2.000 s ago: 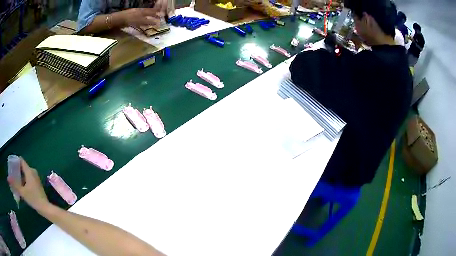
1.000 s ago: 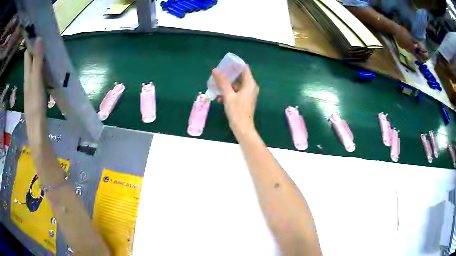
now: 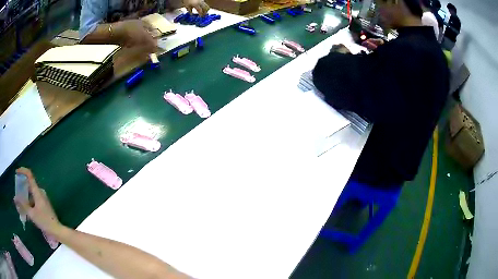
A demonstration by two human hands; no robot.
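Observation:
My right hand (image 3: 41, 210) is at the far left, over the green conveyor belt (image 3: 177, 73). It holds a translucent squeeze bottle (image 3: 22, 190) with its thin tip pointing down. A pink plastic part (image 3: 23, 249) lies just below the tip; I cannot tell if they touch. Another pink part (image 3: 51, 240) is partly hidden by my hand and wrist. More pink parts, such as one lying alone (image 3: 105, 174), are spaced along the belt, some in pairs. My left hand is not in view.
A white sheet (image 3: 218, 190) covers the bench. At right, a person in black (image 3: 393, 103) sits on a blue stool (image 3: 368, 210). Across the belt are stacked trays or cardboard (image 3: 79, 65), blue cylinders (image 3: 135, 78) and another person's arm (image 3: 123, 34). A cardboard box (image 3: 464, 136) stands far right.
Since one second ago, the view has swung right and my left hand has left it. My right hand still holds the bottle. Compared with two seconds ago, the pink parts have shifted toward the upper right.

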